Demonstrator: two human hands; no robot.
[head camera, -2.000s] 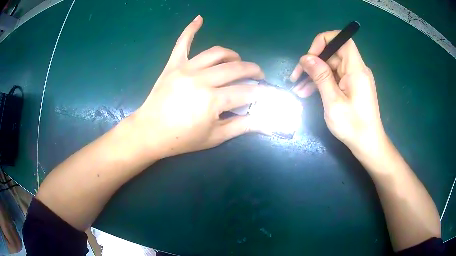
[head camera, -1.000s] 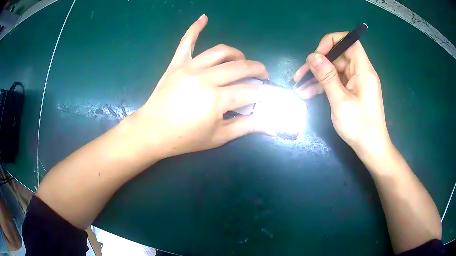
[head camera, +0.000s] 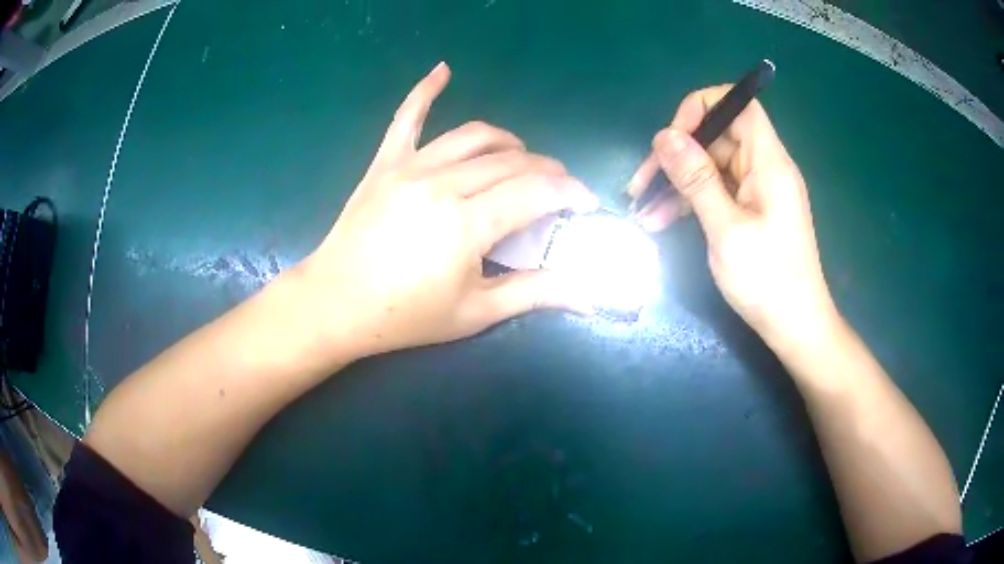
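Note:
A phone unit (head camera: 603, 264) lies on the green bench, its right end glared to pure white, so no detail shows there. A pale flat section (head camera: 523, 245) shows between my left fingers. My left hand (head camera: 424, 242) is bare and holds the unit between thumb and fingers from the left; the palm covers its left part. My right hand (head camera: 749, 204) is bare and holds black tweezers (head camera: 727, 107) like a pen. The fine tip points down-left at the unit's upper right edge; whether it touches is lost in glare.
The shiny green bench (head camera: 462, 441) has a scuffed patch at left and a thin white line. A black box with a cord (head camera: 24, 289) is at the far left edge. A pale curved strip (head camera: 881, 53) crosses the top right. Part of a person's limb shows at bottom left.
My left fingers have shifted on the unit, showing more of the pale section. The unit's bright end sits slightly lower and left. My right hand and the tweezers have moved a little left.

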